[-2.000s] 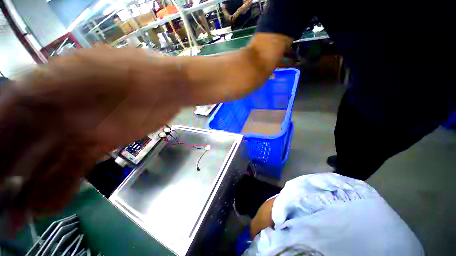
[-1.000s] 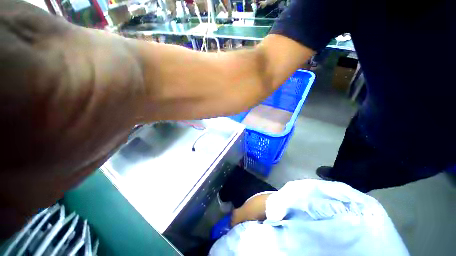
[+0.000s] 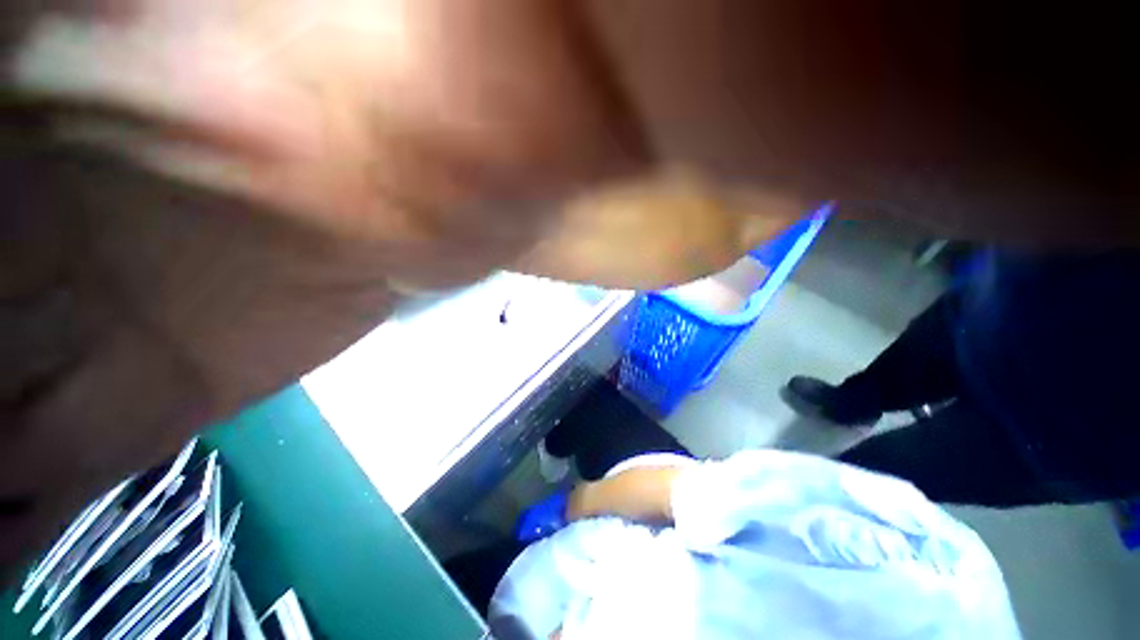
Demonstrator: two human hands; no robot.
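Note:
A bare forearm [image 3: 625, 494] in a light blue sleeve [image 3: 800, 556] shows at the bottom. It ends at a blue patch I cannot identify, and I cannot make out either of my hands. The test box [image 3: 431, 363] has a bright, glaring top, partly hidden, with a small dark lead end [image 3: 505, 313] on it. Several pale-edged solar panels [image 3: 156, 544] stand in an overlapping row on the green bench [image 3: 294, 488] at the lower left.
Another person's blurred hand and arm [image 3: 413, 125] fill the upper view, very close to the camera. That person's dark trousers and shoe [image 3: 831, 400] are at the right. A blue perforated crate [image 3: 681, 344] stands on the floor beyond the test box, with a brown liner inside.
The other person's hand and arm have come closer and cover more of the upper view. The view has tilted down, showing more panels and hiding the meter and the far bench.

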